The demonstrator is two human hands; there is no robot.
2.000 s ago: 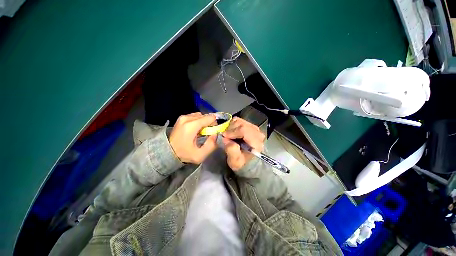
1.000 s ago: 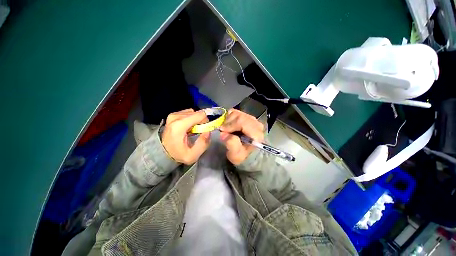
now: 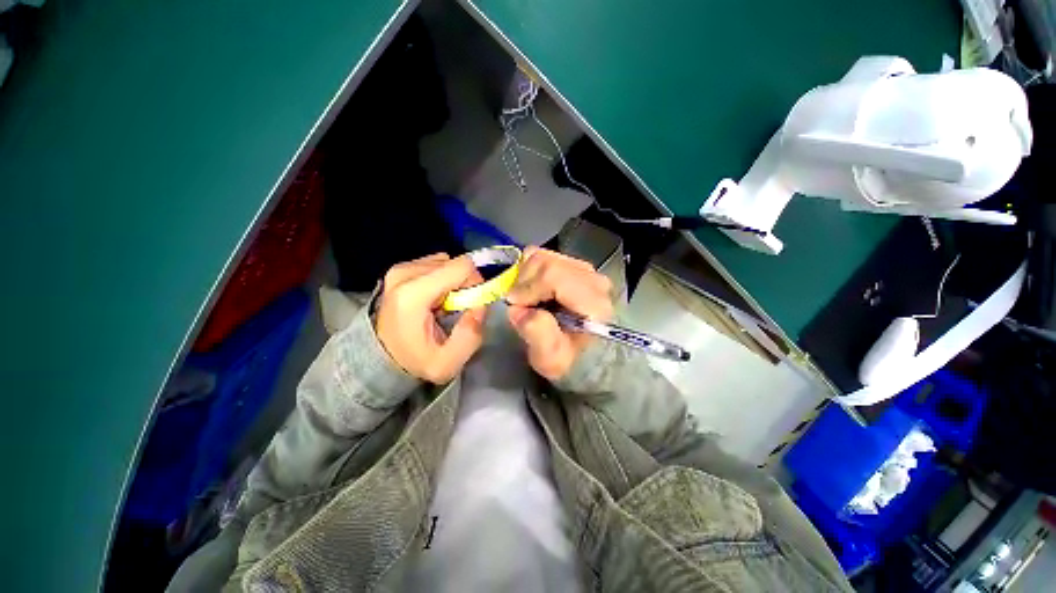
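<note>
My left hand (image 3: 426, 315) holds a yellow tape roll (image 3: 482, 290) between thumb and fingers, over my lap. My right hand (image 3: 558, 310) touches the roll's right side with its fingertips. A pen (image 3: 631, 337) with a clear and black barrel lies in my right hand, its rear end pointing right. The pen's front end is hidden by the fingers. A white security camera (image 3: 903, 139) lies on the green bench at the right, its bracket (image 3: 753, 214) towards the bench edge.
A thin white cable (image 3: 567, 162) hangs in the gap between the green benches (image 3: 139, 127). A white strip (image 3: 955, 348) curves over the black mat (image 3: 880, 278) beside a white mouse-like object (image 3: 889, 352). Blue crates (image 3: 834, 458) stand below right, and a red crate (image 3: 269, 249) at left.
The view has shifted, so the camera and bench edge sit higher and further right. My hands keep hold of the tape roll and pen; the roll has tilted slightly.
</note>
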